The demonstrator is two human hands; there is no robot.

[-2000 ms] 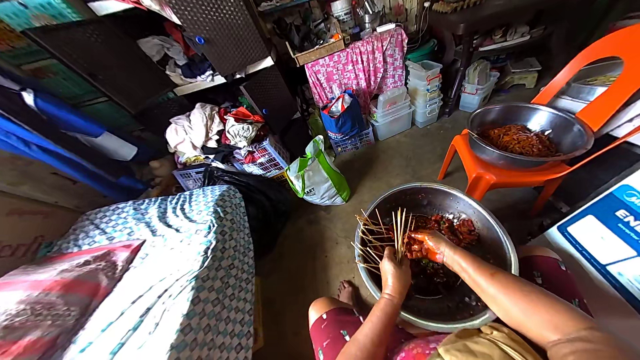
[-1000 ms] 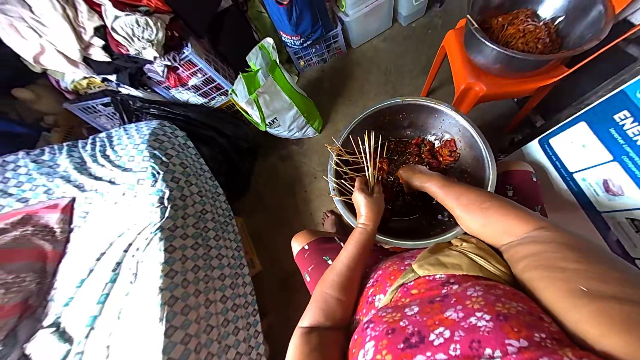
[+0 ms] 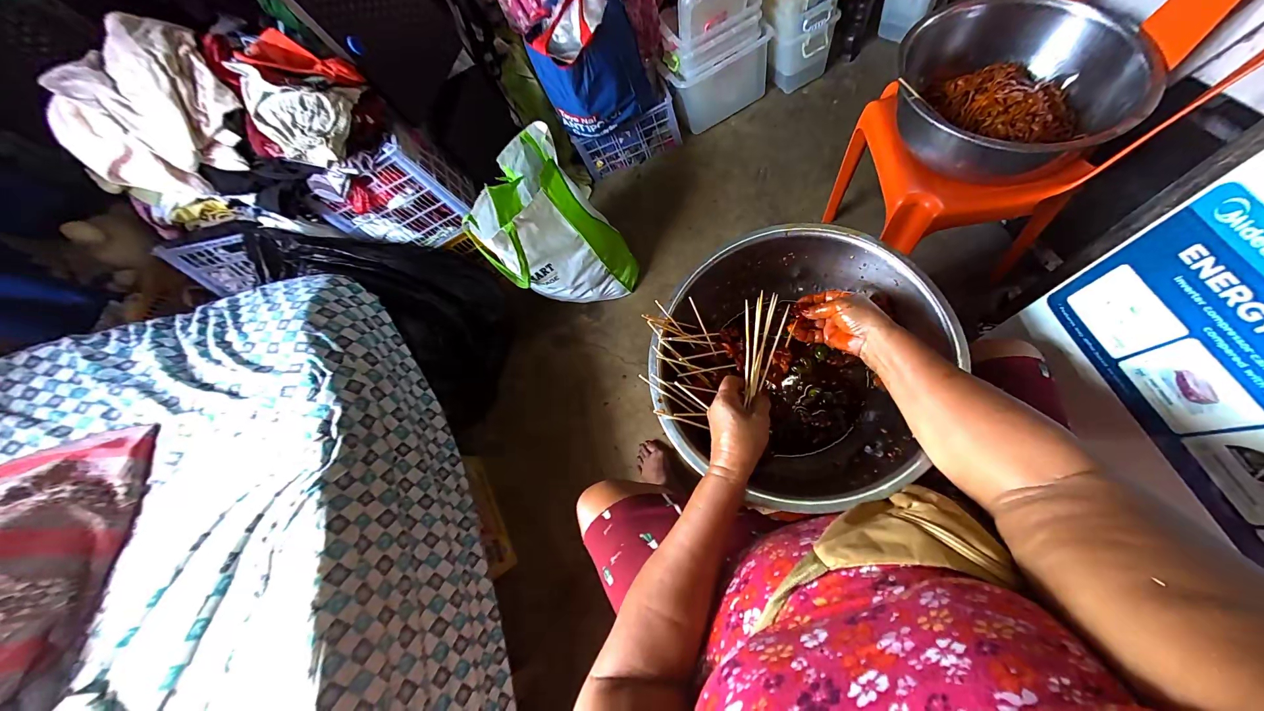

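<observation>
My left hand (image 3: 739, 427) grips a bundle of bamboo skewers (image 3: 762, 341), which fan upward over a large steel basin (image 3: 928, 286). Red sauce coats my right hand (image 3: 834, 321), which is at the basin's upper right part with red marinated meat (image 3: 812, 308) at its fingertips. Dark marinade (image 3: 820, 400) with small green pieces lies in the bottom of the basin. More skewers (image 3: 681, 370) rest over its left rim, their far ends among the meat. The basin stands at my lap, between my knees.
An orange plastic chair (image 3: 923, 202) at upper right bears a steel bowl (image 3: 997, 153) of shredded orange-red food. A green and white bag (image 3: 568, 242) stands on the floor beyond the basin. Left lies a bed with a patterned sheet (image 3: 395, 513); a printed carton (image 3: 1165, 346) is at right.
My right hand has risen out of the meat toward the basin's upper right. My left hand still holds the skewers. The view has tilted and shifted since the oldest frame.
</observation>
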